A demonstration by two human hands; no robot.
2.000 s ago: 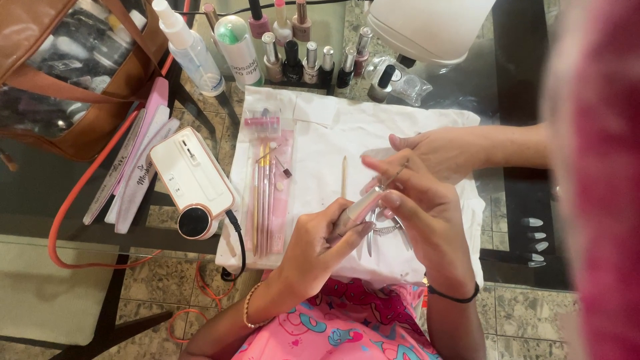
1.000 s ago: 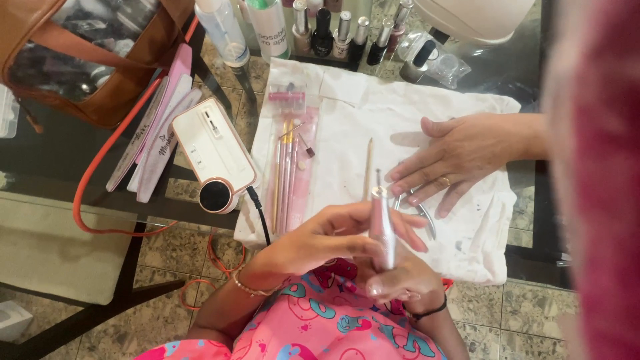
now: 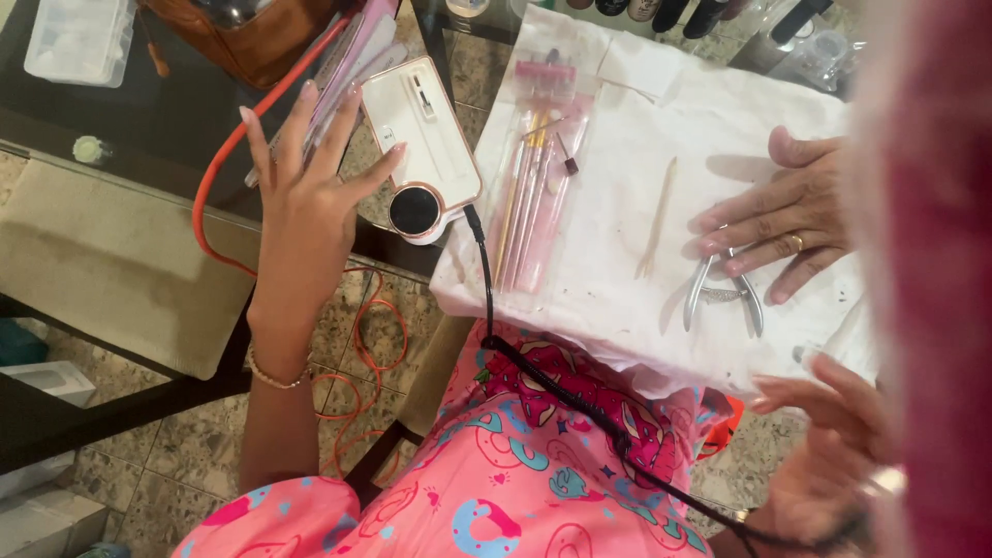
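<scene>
My left hand point(image 3: 310, 178) is spread over a bundle of nail files point(image 3: 341, 74), its thumb at the left edge of a white nail drill control unit point(image 3: 422, 132) with a black dial. A black coiled cord point(image 3: 558, 391) runs from the unit across my lap toward my right hand point(image 3: 837, 426), which is raised at the towel's lower right edge, fingers apart and partly hidden by a pink blur. Something shiny is near its palm; whether it is held is unclear. Another person's hand point(image 3: 783, 209) lies palm down on the white towel point(image 3: 620, 194), fingertips over the handles of metal nippers point(image 3: 721, 294).
A wooden stick point(image 3: 659, 217) and a clear case of slim brushes point(image 3: 535, 186) lie on the towel. Polish bottles point(image 3: 705, 15) stand behind it. An orange cable point(image 3: 209, 178) loops past a brown bag point(image 3: 256, 46). A clear plastic box point(image 3: 81, 39) is at upper left.
My left hand has left the silver drill handpiece and moved left to the control unit. My right hand has moved right. The other person's hand stays on the towel. The view has shifted.
</scene>
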